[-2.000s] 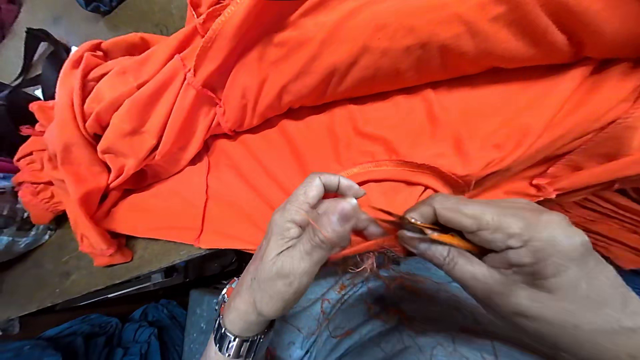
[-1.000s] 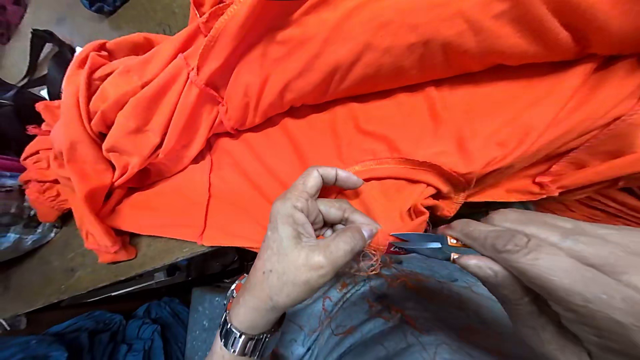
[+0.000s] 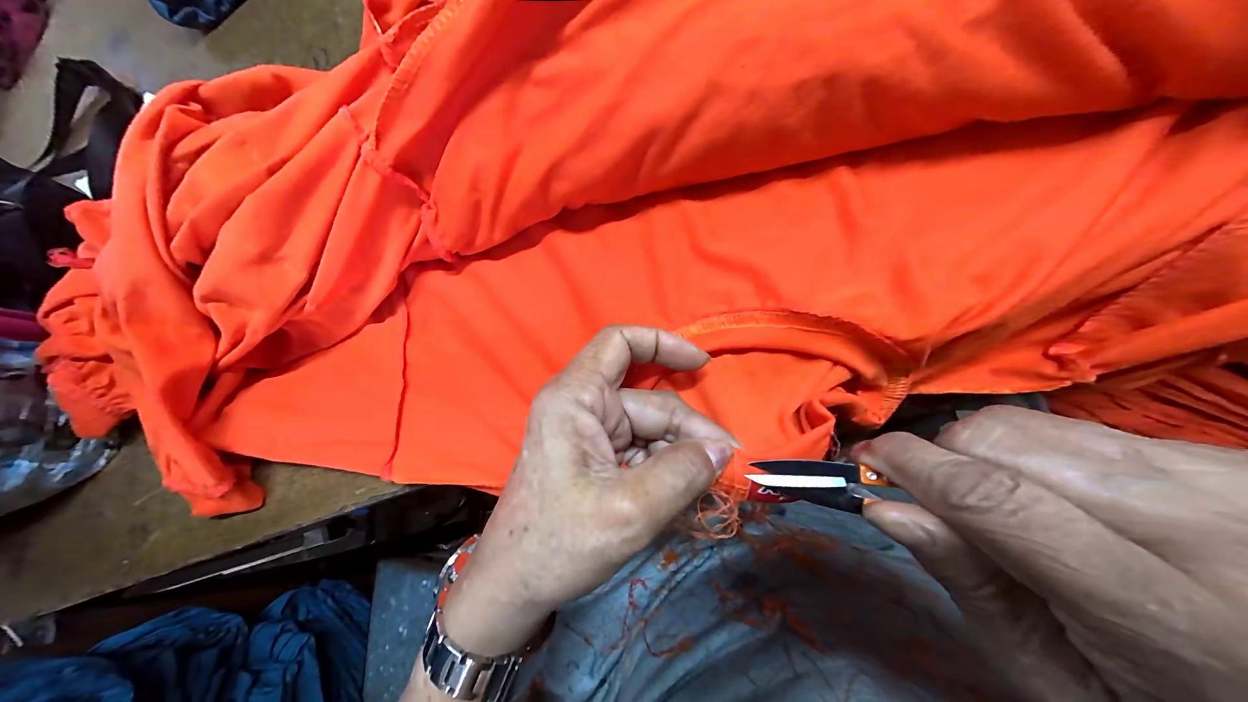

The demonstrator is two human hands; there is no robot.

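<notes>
Orange knit fabric point(image 3: 682, 234) with overlocked seams spreads across the view. My left hand point(image 3: 624, 448), a metal watch point(image 3: 468, 663) on its wrist, pinches thumb and forefinger at the fabric's near edge; what lies between the fingertips is mostly hidden. Loose orange threads point(image 3: 719, 515) hang in a tangle just below them. My right hand point(image 3: 994, 507) holds small thread snips point(image 3: 804, 480) by their handles, which the fingers largely cover. The blades point left, slightly parted, close to my left thumb. A small red tag point(image 3: 768, 492) shows beside the blades.
The fabric lies over a worn table point(image 3: 58, 546) whose near edge runs at lower left. Black straps point(image 3: 88, 127) and plaid cloth point(image 3: 39, 429) are at the left. Dark blue cloth point(image 3: 244, 643) is below the table. Thread scraps lie on grey-blue cloth point(image 3: 682, 624) beneath my hands.
Two seconds ago the snips were angled at my left fingertips, with thread stretched there. My right hand has since turned flatter, and the blades show clearly. Between one second ago and now, little differs.
</notes>
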